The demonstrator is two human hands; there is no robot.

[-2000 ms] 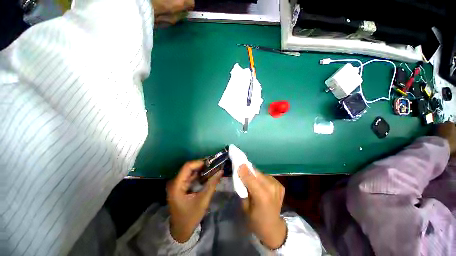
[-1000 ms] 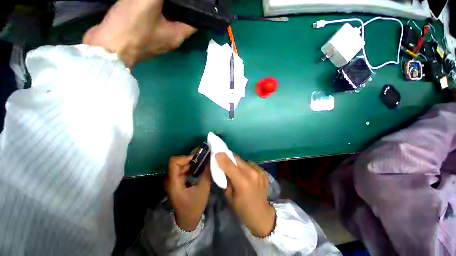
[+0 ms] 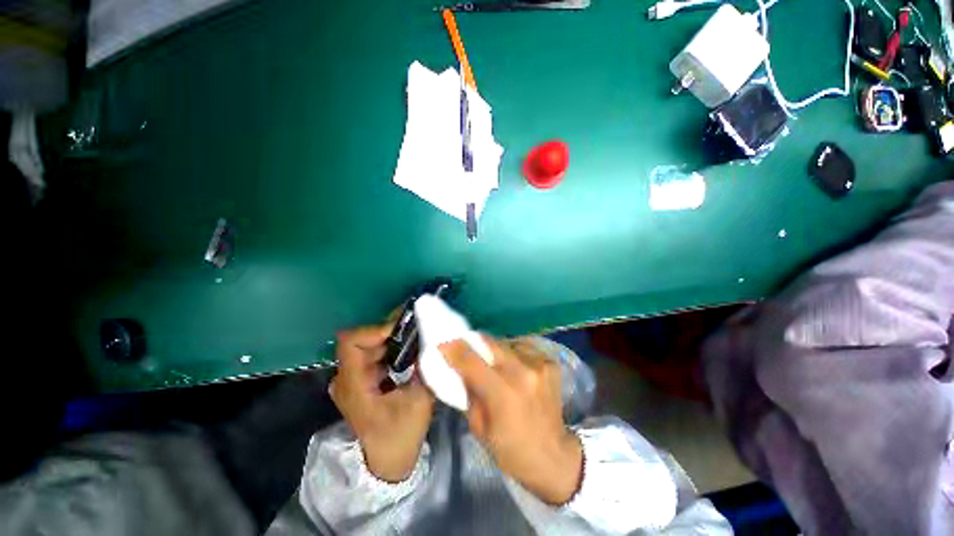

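My left hand (image 3: 382,403) holds a small black glossy device (image 3: 406,333), possibly a watch case, tilted above the front edge of the bench. The fingers cover its lower part. My right hand (image 3: 515,403) holds a folded white wipe (image 3: 444,351) against or just beside the device's right side; exact contact cannot be told. More white wipes (image 3: 431,136) lie flat on the mat, with an orange-handled dark tool (image 3: 466,131) across them.
On the green mat (image 3: 303,136) are a red suction cup (image 3: 546,164), a small clear-white piece (image 3: 677,188), a white charger (image 3: 720,54), a film-wrapped dark block (image 3: 751,120), a black rounded part (image 3: 833,169) and a black round part (image 3: 123,339). A person's sleeve (image 3: 837,345) is at right.
The person in the white striped sleeve and the black tray at upper left have left the view. The camera view has shifted. My hands still hold the device and wipe.
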